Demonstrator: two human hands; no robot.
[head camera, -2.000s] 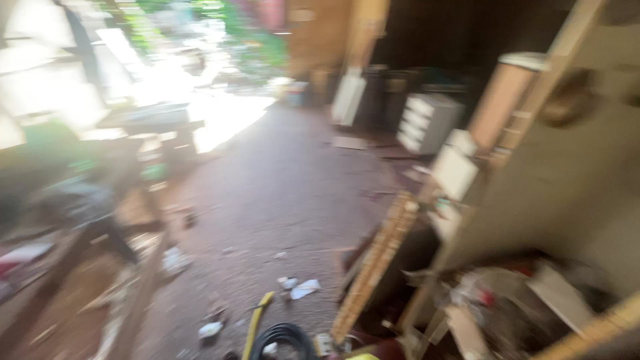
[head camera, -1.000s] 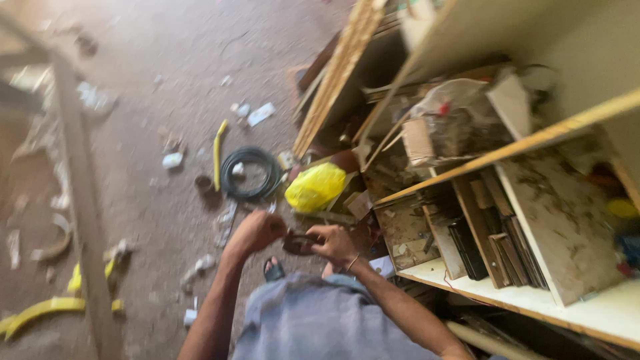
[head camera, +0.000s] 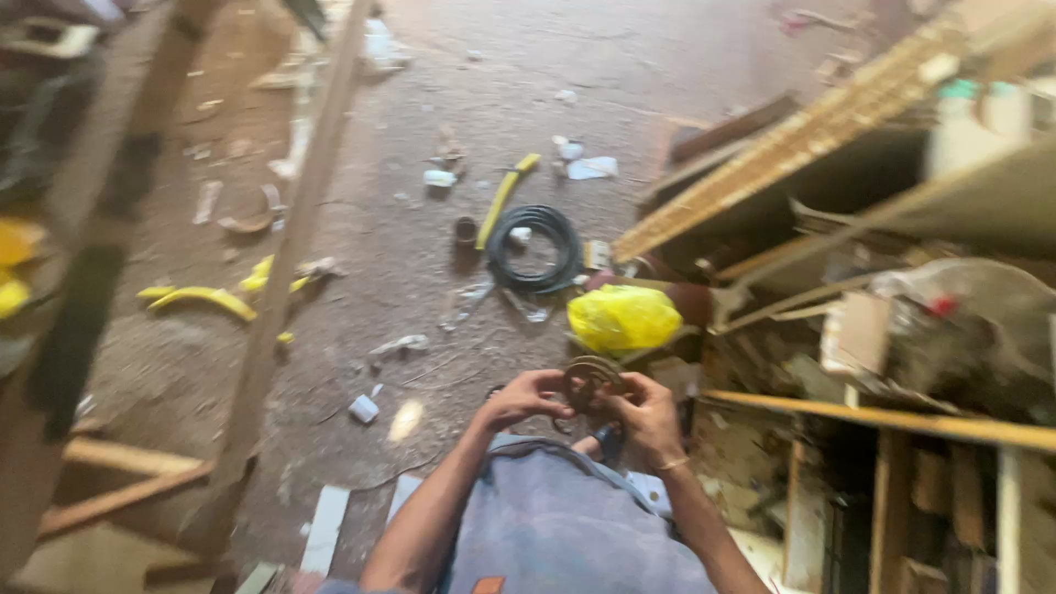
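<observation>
Between my two hands is a small brown coiled or ring-shaped object (head camera: 591, 384); blur hides exactly what it is. My left hand (head camera: 530, 400) grips its left side with thumb and fingers. On its right side, my right hand (head camera: 648, 410) holds it, with a thin band around that wrist. Just beyond the hands lies a bright yellow plastic bag (head camera: 624, 320). A coil of dark hose or cable (head camera: 569, 264) rests on the floor past the bag, beside a yellow tube (head camera: 505, 202).
Wooden shelving (head camera: 891, 422) holding scrap pieces stands at the right, with long boards (head camera: 792, 136) leaning near it. A wooden frame rail (head camera: 285, 272) runs along the left. Yellow curved pieces (head camera: 206, 299) and paper scraps litter the floor.
The view has tilted down and turned since the earliest frame, which shows no hands. Both hands hold a small brown object in the middle frame and now, where its rounded coil shape shows more plainly.
</observation>
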